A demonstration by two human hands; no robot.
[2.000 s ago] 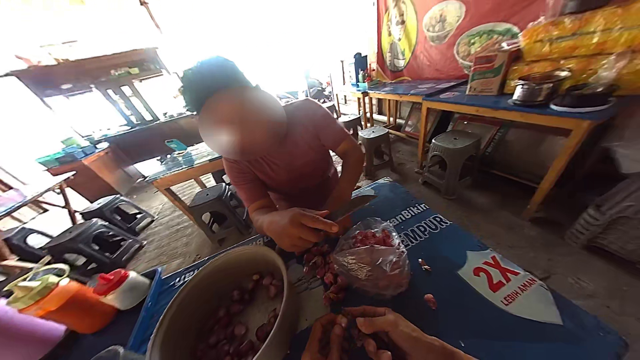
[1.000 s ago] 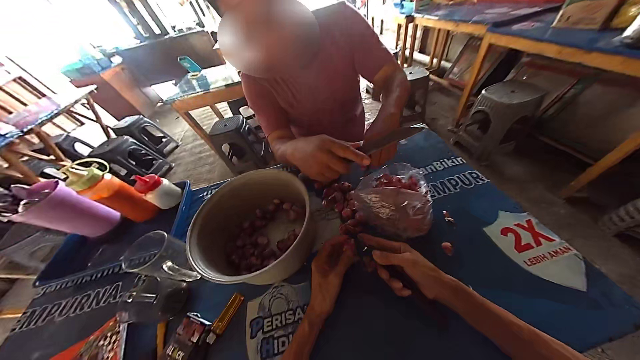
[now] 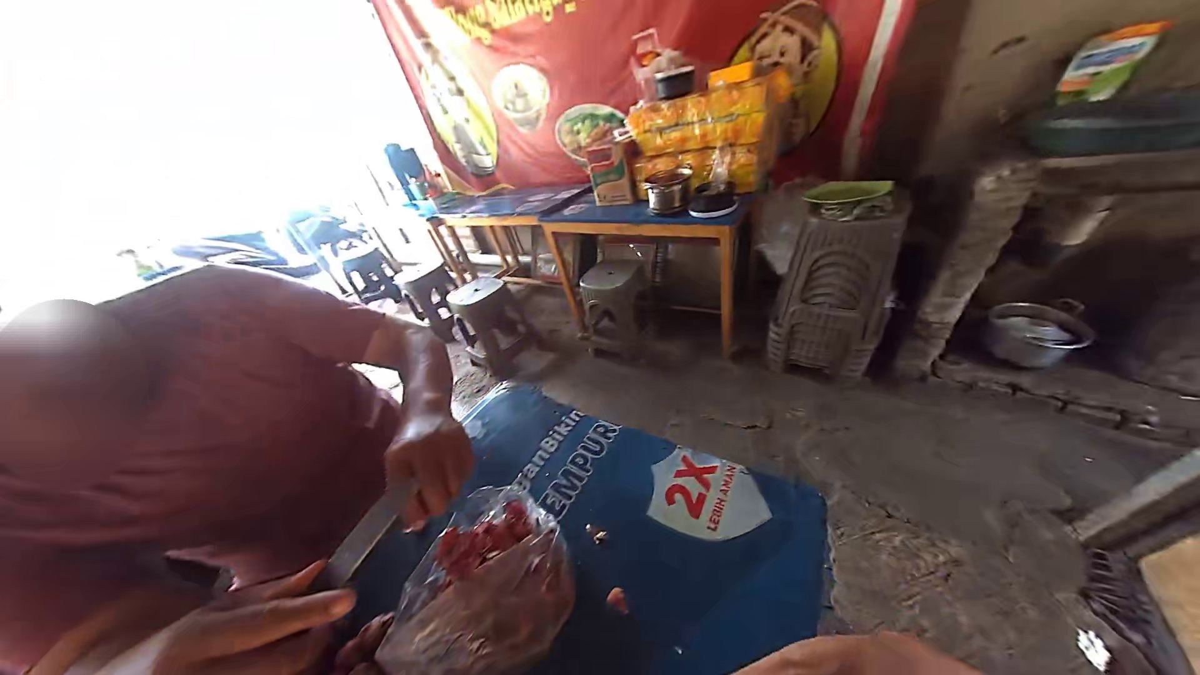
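Only the upper edge of my right hand or wrist [image 3: 844, 656] shows at the bottom; its fingers and anything in it are hidden. My left hand is out of view. Left of my right hand, a clear plastic bag [image 3: 497, 609] with peeled shallots [image 3: 483, 544] lies on the blue printed table cover [image 3: 750, 600]. Across the table, a person in a dark red shirt [image 3: 244, 403] grips a knife [image 3: 366, 544] in one hand [image 3: 431, 459], the other hand [image 3: 244, 623] close to its blade. Dark shallots [image 3: 361, 647] lie beside the bag. Small scraps [image 3: 616, 600] dot the cover.
Behind stand a wooden-legged table [image 3: 647, 214] with a metal pot [image 3: 668, 190] and yellow packs [image 3: 703, 131], plastic stools [image 3: 614, 291], and stacked stools or chairs [image 3: 834, 291]. A metal basin [image 3: 1039, 336] sits in the recess at right. Concrete floor [image 3: 900, 459] borders the blue cover.
The view has swung far to the right and up. My left hand, seen by the shallots a second ago, and the large pot have left the frame; only the edge of my right one remains.
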